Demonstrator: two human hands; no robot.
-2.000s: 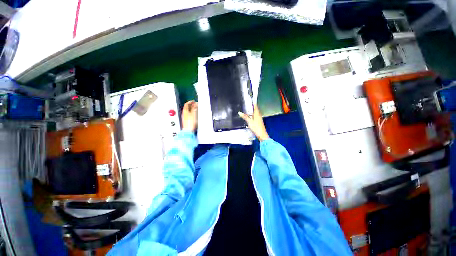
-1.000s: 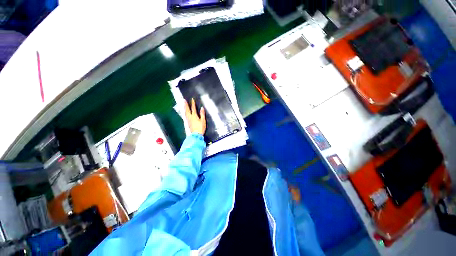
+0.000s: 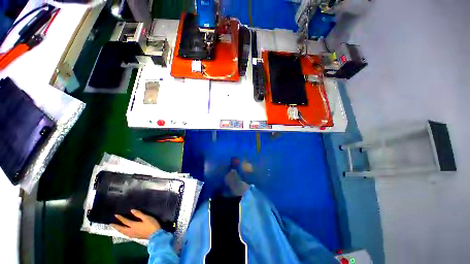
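A flat black tablet-type housing (image 3: 136, 198) lies on white and silvery foam sheets (image 3: 193, 193) on the green bench at lower left. My left hand (image 3: 138, 225) rests on its near edge, fingers spread over the black surface, not visibly gripping it. I cannot clearly make out my right hand; a blurred greyish shape lies beyond the blue clothing at lower centre, and I cannot tell whether it is a hand or a foot.
Orange-handled cutters (image 3: 170, 138) lie on the green bench. Beyond stands a white machine base (image 3: 170, 111) with two orange fixtures (image 3: 221, 64) holding black parts. Another black housing (image 3: 20, 129) lies on foam at far left. Blue floor and a metal-legged stool (image 3: 397, 154) are at right.
My view has turned right, so the right-side machine now stands ahead. My left hand stays on the housing, now at its near edge. My right hand has left the housing.
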